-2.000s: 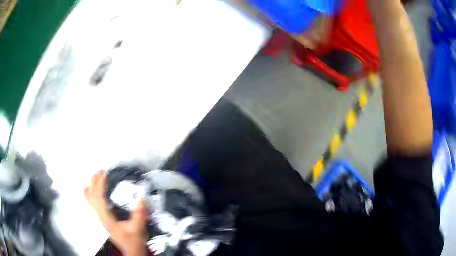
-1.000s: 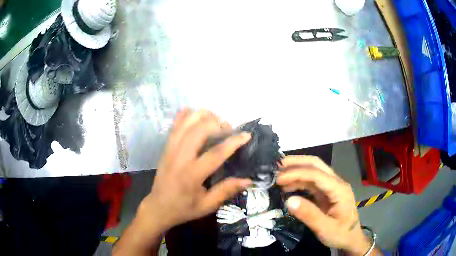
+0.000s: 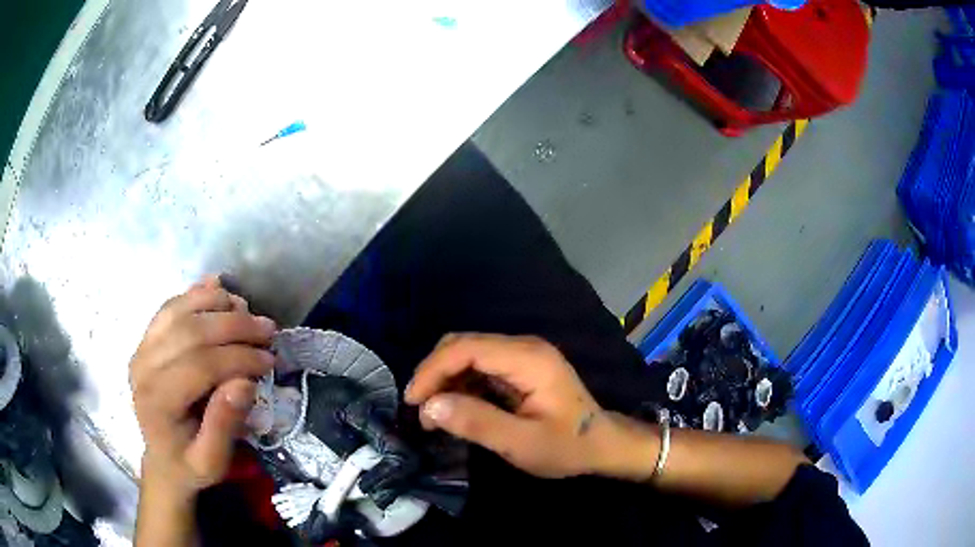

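Observation:
A black-and-white figure [image 3: 344,478] with crossed white arms and a dark coat lies tilted at the bench's near edge, over my lap. A pale ribbed hat brim [image 3: 340,355] shows beside its head. My left hand [image 3: 205,374] is around the head, its fingers covering part of the face and hair. My right hand [image 3: 511,404] is just right of the figure, thumb and fingers apart, with nothing visible in it. Black thread snips [image 3: 198,53] and a small blue-tipped nozzle [image 3: 287,133] lie on the metal bench [image 3: 128,203].
Hats and dark figure parts [image 3: 32,491] line the left edge. A red stool [image 3: 759,64] stands at the upper right, beyond black-yellow floor tape [image 3: 700,244]. A blue crate [image 3: 684,310] of black parts and stacked blue crates [image 3: 877,363] stand at the right.
The view has swung right since one second ago. My right hand has come away from the figure's head, while my left hand stays on it. The pale brim is visible again.

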